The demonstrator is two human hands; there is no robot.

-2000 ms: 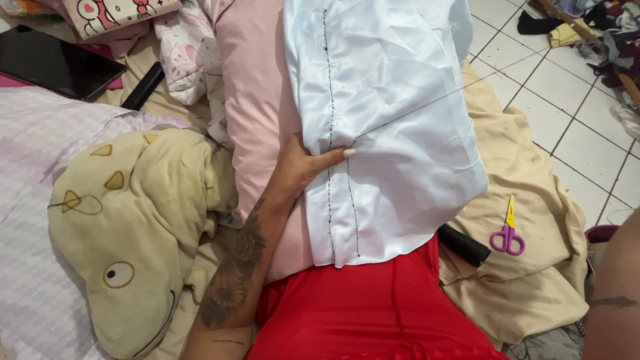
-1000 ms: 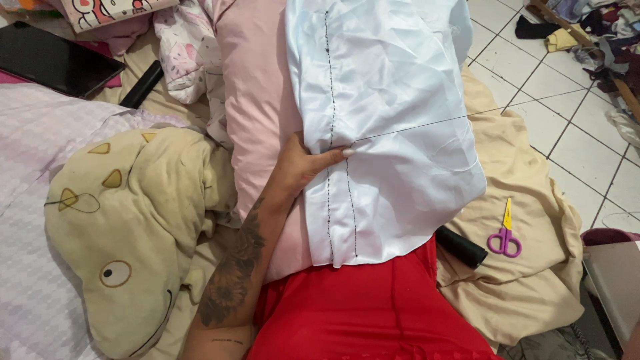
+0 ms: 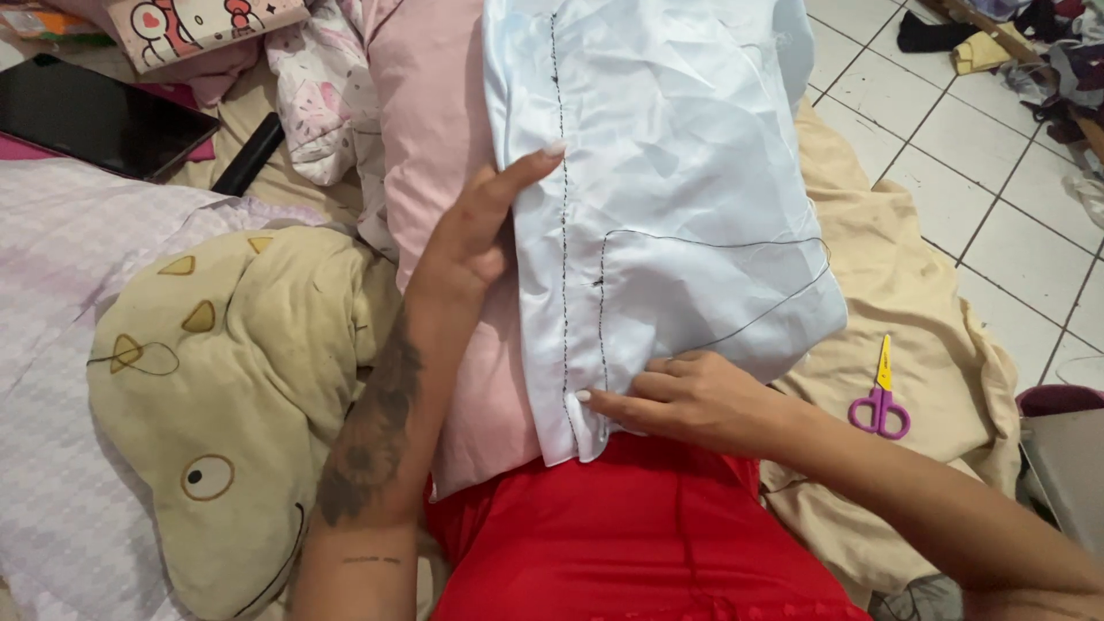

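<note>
Pale blue satin fabric (image 3: 690,172) with two lines of dark stitching lies over a pink pillow (image 3: 435,129) on my lap. My left hand (image 3: 492,220) is at the fabric's left edge, thumb or finger resting by the longer stitch line, other fingers partly hidden. Near the lower edge, my right hand (image 3: 681,397) points its index finger at the stitching; its other fingers are curled, and whether they hold a needle cannot be seen. A dark thread (image 3: 724,244) runs from the shorter stitch line, loops at the right and comes back toward my right hand.
Purple-handled scissors (image 3: 880,410) lie on beige cloth at the right. On the left are a green plush animal (image 3: 233,414), a black phone or tablet (image 3: 99,112), a black cylindrical object (image 3: 248,155) and a printed box (image 3: 203,30). Clothes (image 3: 1069,52) lie on the tiled floor.
My right hand has come into view onto the lower fabric. My left hand has moved up along the stitching. The thread, stretched off to the right before, now lies in a loop.
</note>
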